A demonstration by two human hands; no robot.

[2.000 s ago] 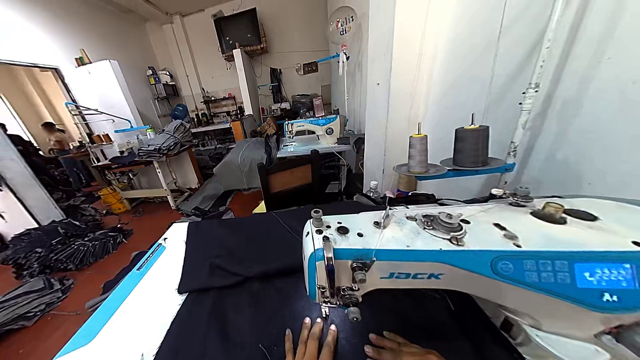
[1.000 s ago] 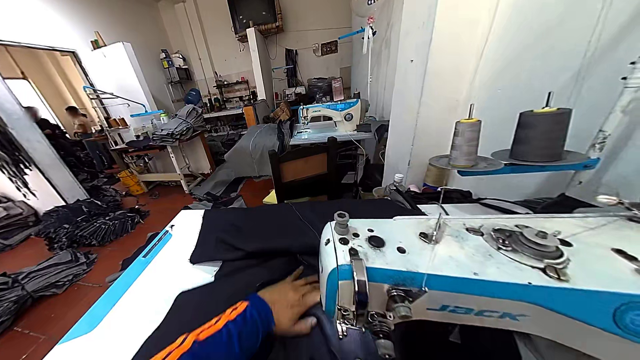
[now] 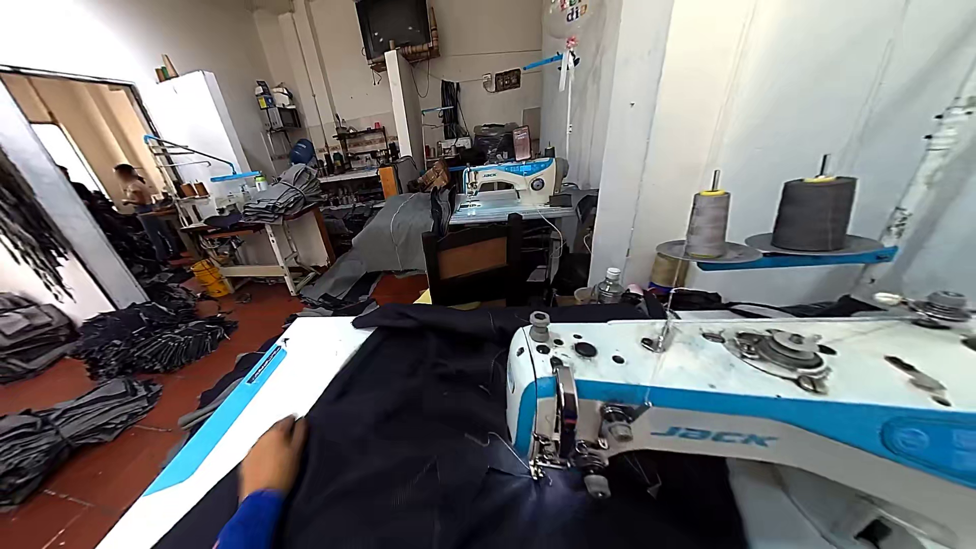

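My left hand (image 3: 273, 457), in a blue sleeve, lies on the left edge of the dark fabric (image 3: 396, 427), over the white table. Its fingertips are partly hidden at the cloth, so a grip cannot be made out. My right hand is out of view. The Jack industrial sewing machine (image 3: 709, 412) stands to the right, its needle area (image 3: 540, 469) lit above the cloth. A loose thread (image 3: 499, 442) runs across the fabric to the needle area.
The sewing table's white edge (image 3: 305, 358) borders the floor at left, where bundles of dark cut fabric (image 3: 152, 335) lie. Thread cones (image 3: 813, 213) stand behind the machine. A wooden chair (image 3: 473, 263) and a second sewing machine (image 3: 515, 179) are ahead. A person (image 3: 137, 198) is far left.
Two seconds ago both hands lay flat on the cloth before the needle. One second ago a hand was beside the machine head. Now my left hand is at the cloth's left edge; the right is gone from view.
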